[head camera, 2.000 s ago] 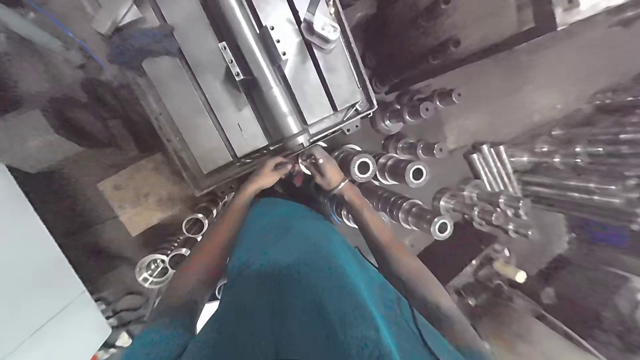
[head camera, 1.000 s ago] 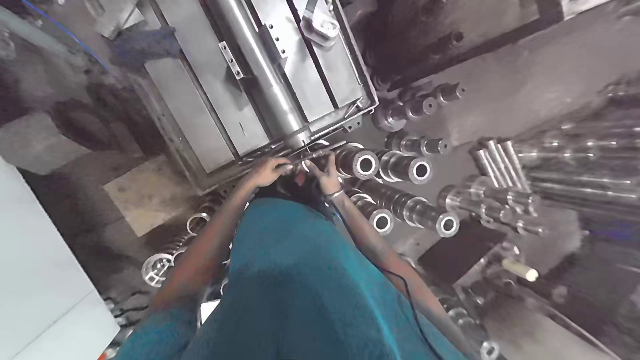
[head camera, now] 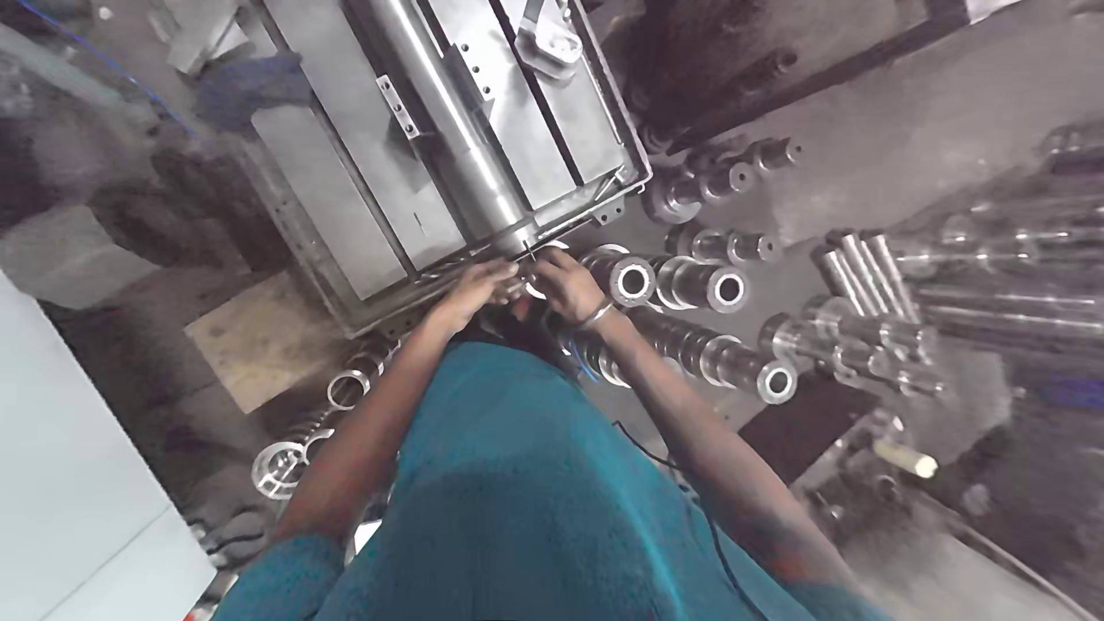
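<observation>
A polished metal shaft (head camera: 466, 138) lies lengthwise over a slotted machine table (head camera: 336, 190), between drilled metal blocks (head camera: 398, 107). Its near end reaches the table's front edge, close to both hands. My left hand (head camera: 483, 289) is just below that end, with its fingers bent. Right beside it, my right hand (head camera: 562, 280), with a bangle at the wrist, has its fingertips near a thin dark item at the shaft end. The fingers are too small and blurred to tell whether either hand grips anything.
Stepped metal shafts (head camera: 729, 289) with hollow ends stand right of my hands, more lie farther right (head camera: 871, 272). Metal rings (head camera: 348, 390) are at lower left, near a brown board (head camera: 263, 341). A metal clamp-like part (head camera: 552, 47) sits on the table. A pale panel (head camera: 78, 466) fills the left edge.
Both hands stay at the shaft's near end. A thin, long item seen between them one second ago no longer shows the same way; the fingers have shifted slightly.
</observation>
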